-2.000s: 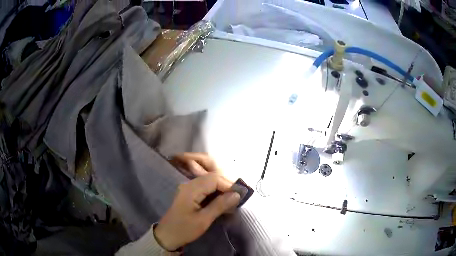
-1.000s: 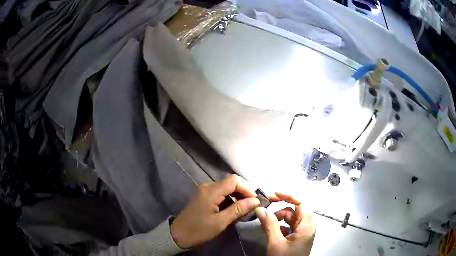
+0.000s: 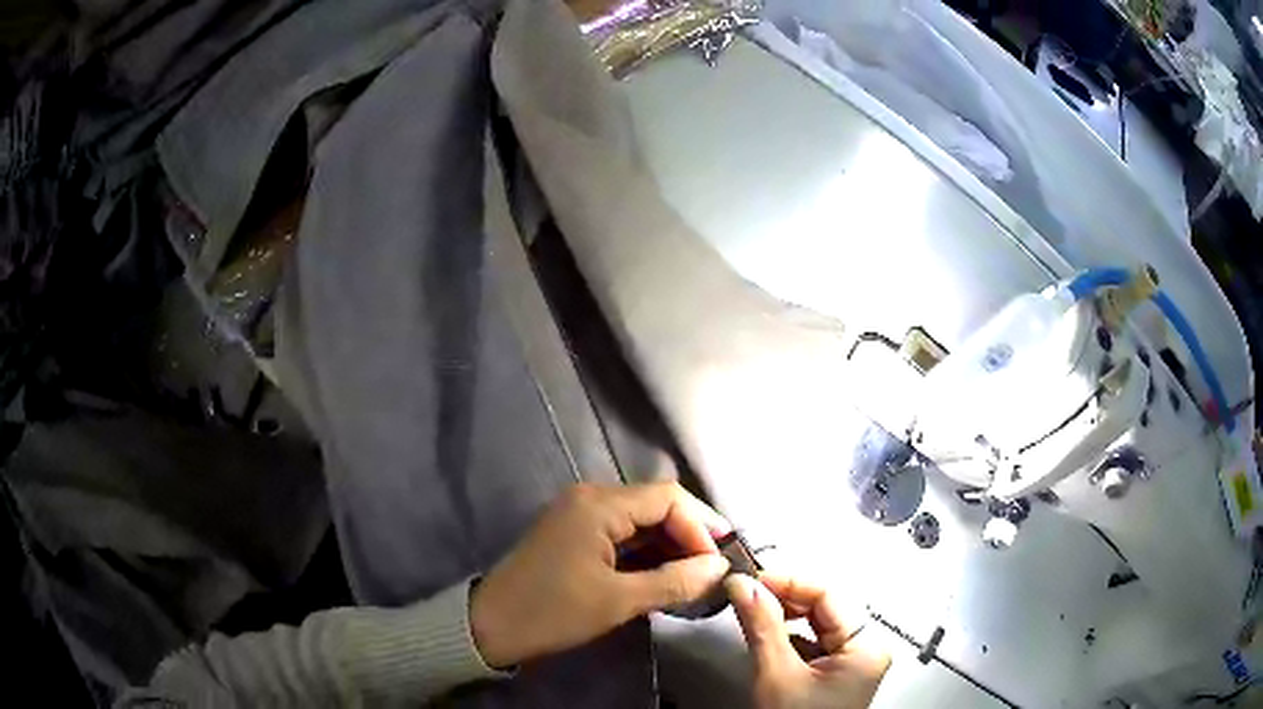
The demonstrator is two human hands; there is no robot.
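Note:
My left hand (image 3: 603,575) pinches a small dark folded end (image 3: 738,557) of cloth between thumb and forefinger. My right hand (image 3: 806,640) holds the same end from the other side, fingertips almost touching the left ones; it is partly cut off by the bottom edge. Long taupe-grey garment panels (image 3: 402,305) run from the top left down under my left hand. Another grey panel (image 3: 623,277) spreads over the machine bed, its lower part washed out by glare. Whether a tool is in the right hand cannot be told.
The white sewing machine head (image 3: 1018,395) stands to the right, with a blue air hose (image 3: 1191,339). The round needle plate (image 3: 887,478) is right of my hands. A thin dark rod (image 3: 956,665) lies at lower right. Clear plastic wrap (image 3: 665,31) is at the top; more dark cloth (image 3: 166,499) is at left.
The right hand has come up to the dark end beside the left hand. The panels have spread across the bed. The view has shifted, and both hands have since stayed together on the end.

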